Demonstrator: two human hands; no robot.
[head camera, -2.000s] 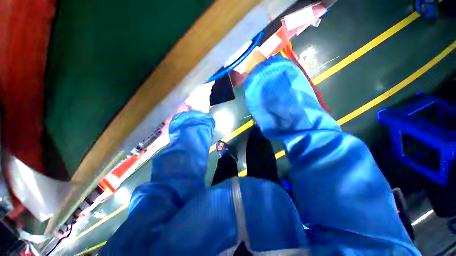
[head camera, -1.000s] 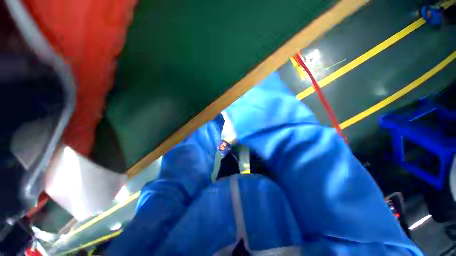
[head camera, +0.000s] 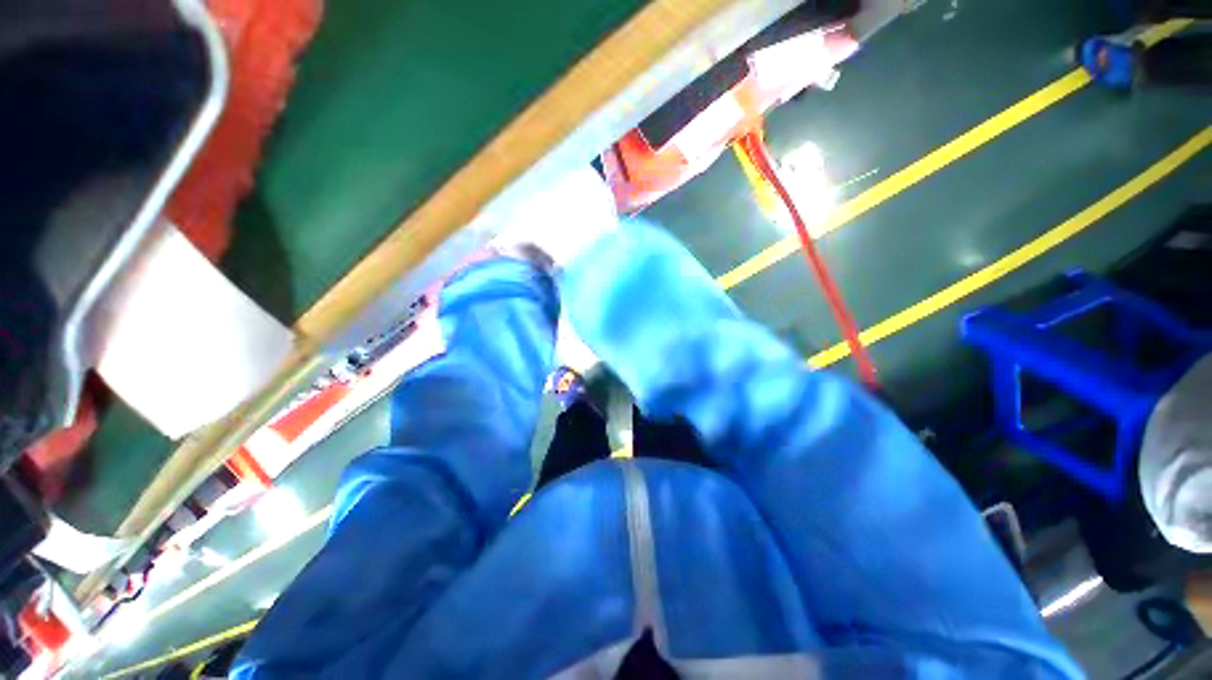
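Note:
Both my sleeves reach forward to the lower shelf, below the green upper shelf (head camera: 439, 120). My right hand (head camera: 569, 215), in a white glove, is blurred and overexposed at the shelf edge. My left hand (head camera: 529, 255) shows only as a small blurred strip past its cuff, close to the right one. Whatever they touch cannot be made out. A red-orange shell with a dark face (head camera: 643, 162) lies just beyond my right hand.
A tan edge strip (head camera: 492, 160) borders the upper shelf. A white sheet (head camera: 186, 332) hangs at left beside dark fabric. A red strap (head camera: 817, 266) hangs over the green floor. A blue stool (head camera: 1063, 372) and part of a person (head camera: 1180, 458) are at right.
The upper shelf edge has shifted up and left in view, uncovering the lower shelf and my cuffs. My right sleeve is nearer the left than two seconds ago; the dark square between them no longer shows.

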